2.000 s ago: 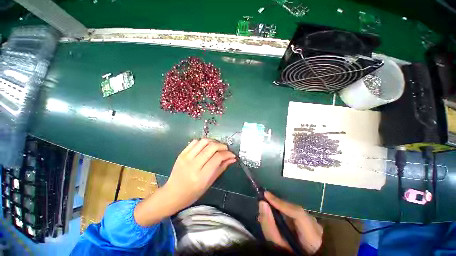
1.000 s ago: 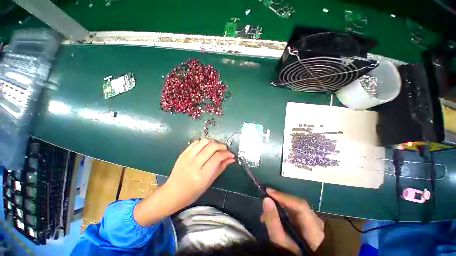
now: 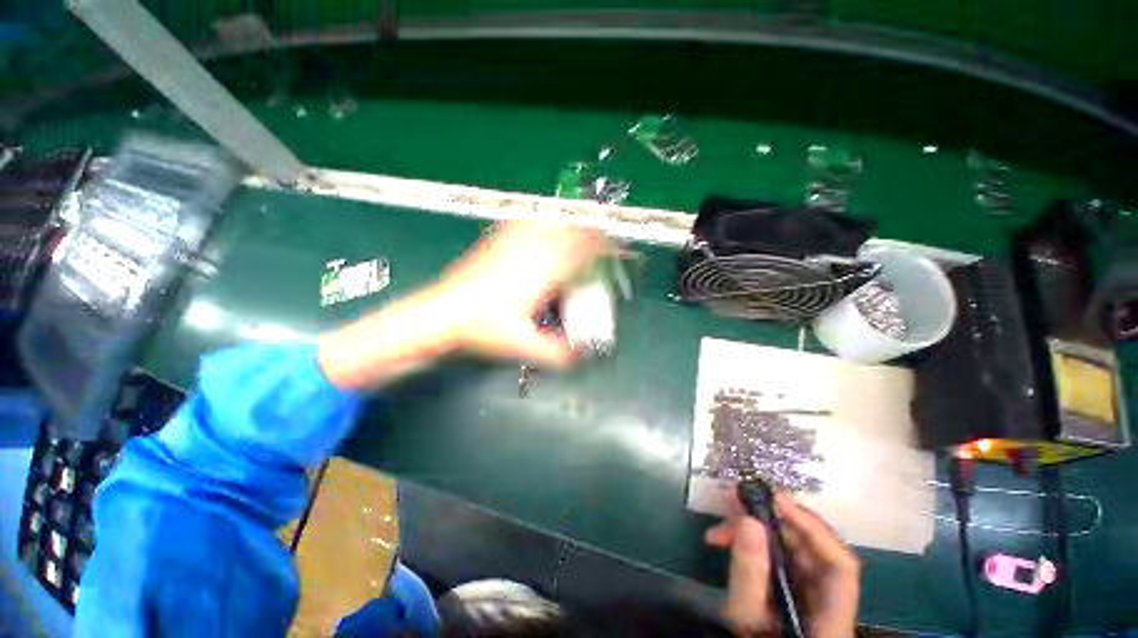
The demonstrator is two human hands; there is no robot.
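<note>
My left hand (image 3: pixel 518 287) is blurred and raised over the bench. A white-and-green circuit board (image 3: pixel 592 312) shows between its thumb and fingers. The hand and forearm hide the heap of red components. A few small bits (image 3: pixel 525 379) lie on the bench below the hand. My right hand (image 3: pixel 799 561) holds the black soldering iron (image 3: pixel 776 542). The iron points at the dark small parts (image 3: pixel 761 439) on the pale card (image 3: pixel 874 430). Its tip is hard to make out against them.
Another circuit board (image 3: pixel 356 280) lies left. A fan (image 3: pixel 774 280), a white tub (image 3: pixel 889 318) of metal parts and the black soldering station (image 3: pixel 980 386) stand right. Boards lie on the green belt (image 3: pixel 462 150) behind a pale rail. Clear trays (image 3: pixel 125 262) are far left; a pink gadget (image 3: pixel 1018 572) lies lower right.
My left hand has moved up and away from the bench edge with the circuit board. My right hand has moved the iron right, onto the pale card. The camera view has tilted up.
</note>
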